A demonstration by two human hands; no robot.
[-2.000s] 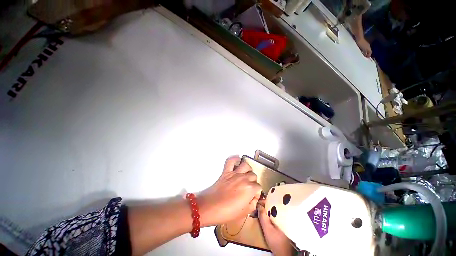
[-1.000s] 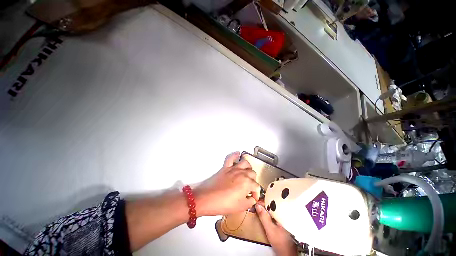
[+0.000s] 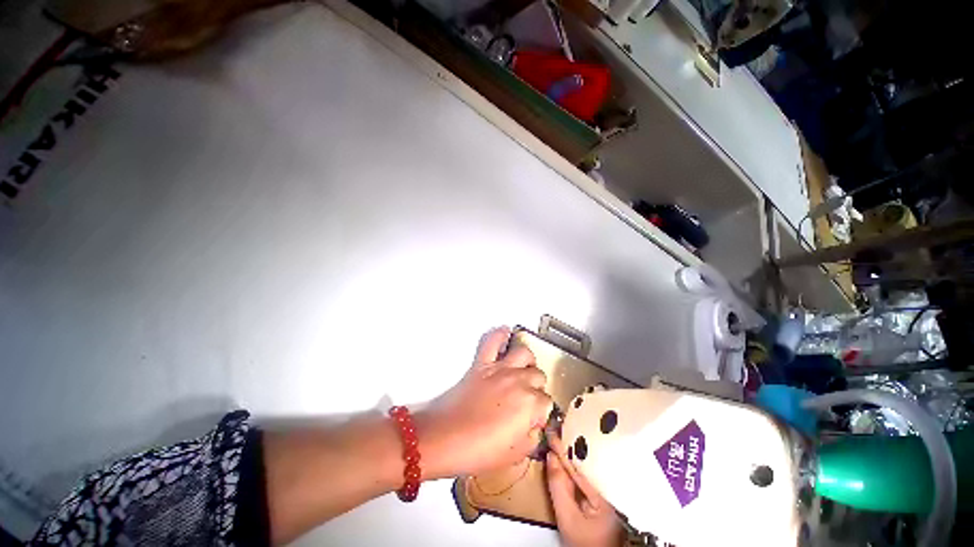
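Observation:
The cream sewing machine head [image 3: 694,470] with a purple HIKARI label is at the lower right. A gold-toned machine bed plate [image 3: 513,494] lies below its left end. My left hand [image 3: 502,411], with a red bead bracelet, rests over this plate, its fingers bent and their tips close to small dark metal parts [image 3: 552,424] at the needle area. My right hand [image 3: 582,502] comes from the bottom, partly hidden by the machine head, fingertips at the same parts. Whether either hand pinches something small cannot be told.
A white table [image 3: 267,246] with HIKARI print spreads left. A trough behind holds a red bundle [image 3: 566,83] and dark items [image 3: 673,222]. A green tapered cup [image 3: 886,472] and pale flexible neck are at right. Another machine [image 3: 753,19] stands at the top right.
My right hand's fingers have shifted and now spread a little beside the machine head. My left hand stays nearly in place. The other person's hand at the back is no longer seen.

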